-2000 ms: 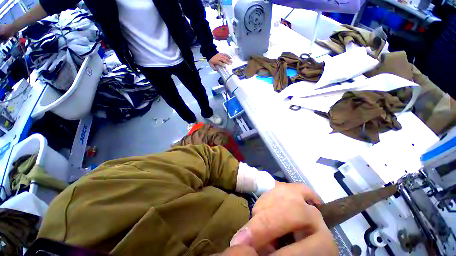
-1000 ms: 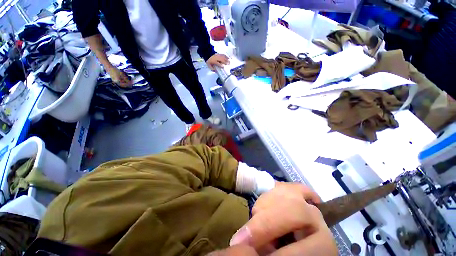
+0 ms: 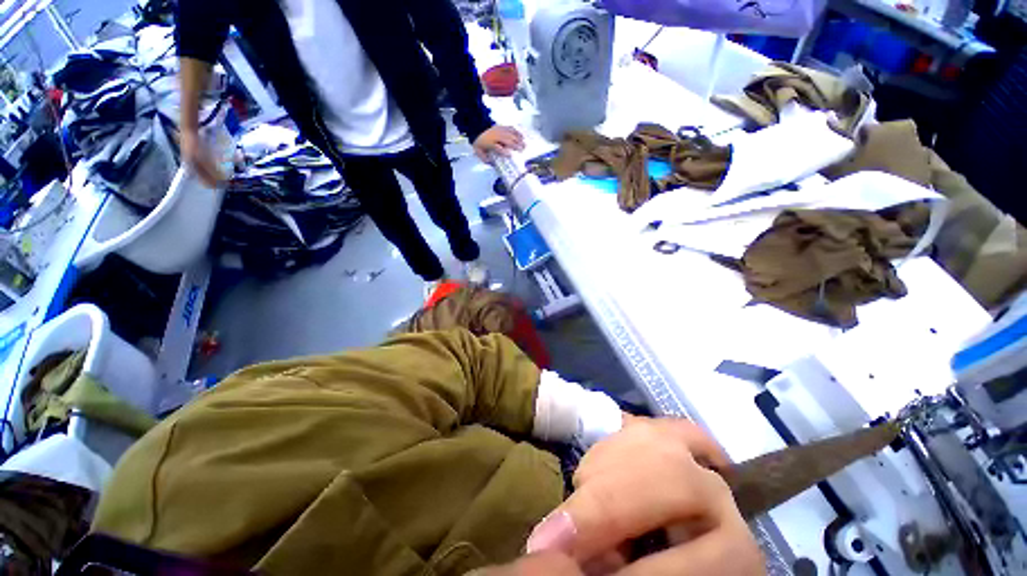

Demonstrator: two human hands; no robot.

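My left hand point(image 3: 664, 495) is large at the bottom centre, its fingers curled closed on a narrow brown cloth piece point(image 3: 811, 464). The cloth stretches taut from the hand to the needle area point(image 3: 918, 419) of the white sewing machine point(image 3: 997, 354) at the right. The cloth's near end is hidden in the fingers. A sliver of skin at the bottom edge, beside the fingertips, may be part of my right hand; it is cut off and I cannot tell what it holds.
Crumpled brown pieces point(image 3: 822, 264) and white strips point(image 3: 777, 152) lie on the white table point(image 3: 597, 264). A grey vented machine end point(image 3: 571, 73) stands at its far end. A person point(image 3: 349, 101) stands beyond, one hand on the table. White troughs point(image 3: 169, 231) with cloth stand left.
The standing person's free arm has come down from outstretched and moved in front of the trough. My left hand and the brown cloth have hardly moved; the view has shifted slightly.
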